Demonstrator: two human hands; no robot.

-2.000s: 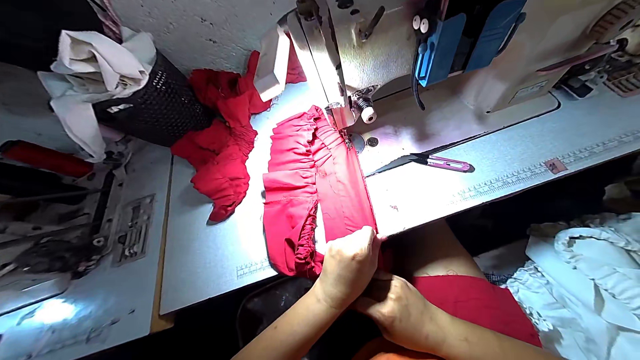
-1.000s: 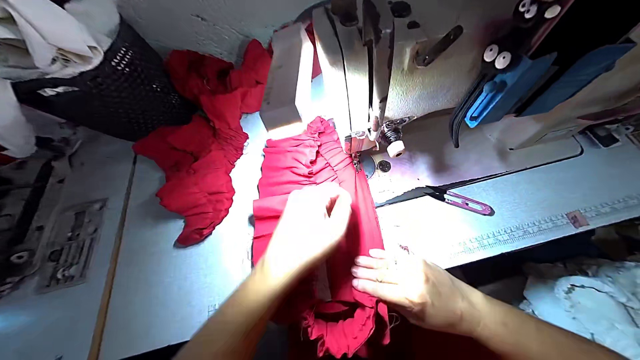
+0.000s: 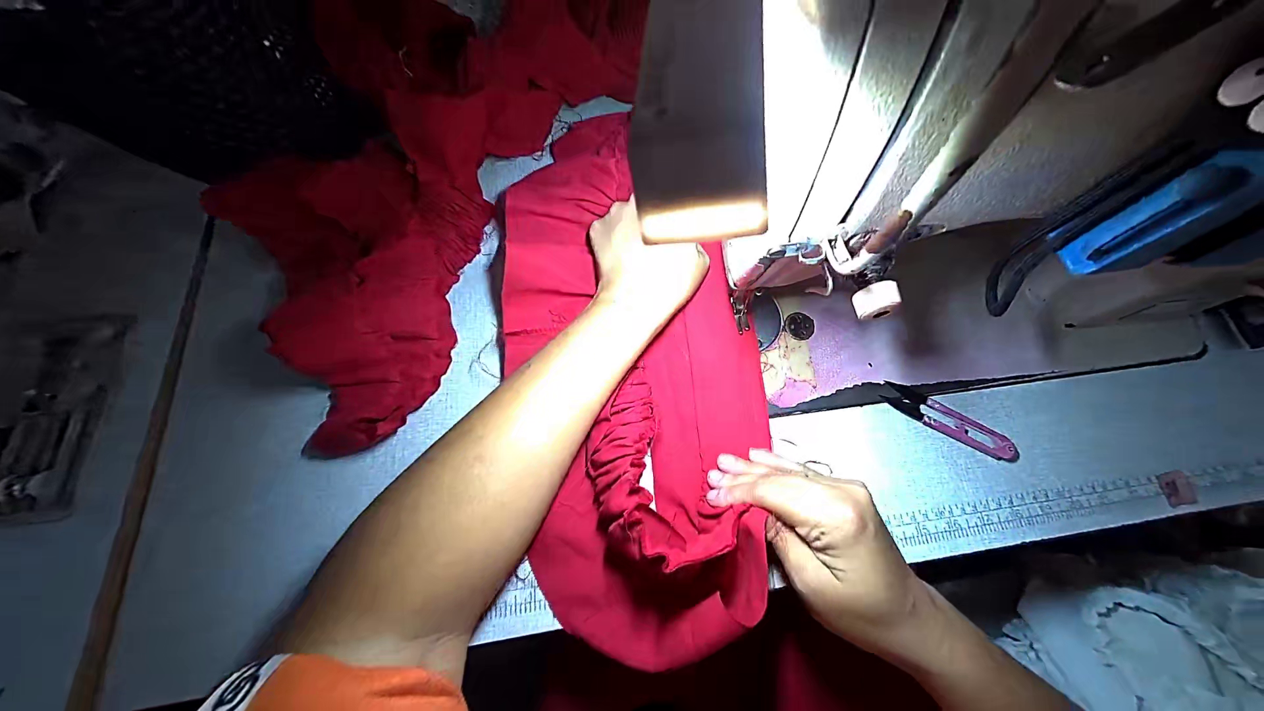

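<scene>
A red gathered fabric piece (image 3: 706, 395) lies in a loop beside the presser foot (image 3: 741, 309) of a sewing machine (image 3: 869, 109). My left hand (image 3: 647, 262) rests on its upper part, left of the foot, fingers curled and partly hidden behind the lamp-lit block (image 3: 699, 118); whether they grip the cloth cannot be told. My right hand (image 3: 829, 523) holds the cloth's right edge near the table front, thumb below and fingers on top.
Pink-handled thread snips (image 3: 958, 430) lie right of the cloth, near a measuring tape (image 3: 1047, 504). More red gathered fabric (image 3: 375, 286) lies at left, by a dark basket (image 3: 197, 79). White cloth (image 3: 1136, 632) is at lower right.
My left hand has moved up along the cloth toward the machine's needle area. My right hand has gone from lying on the cloth to its right edge. The view has moved closer.
</scene>
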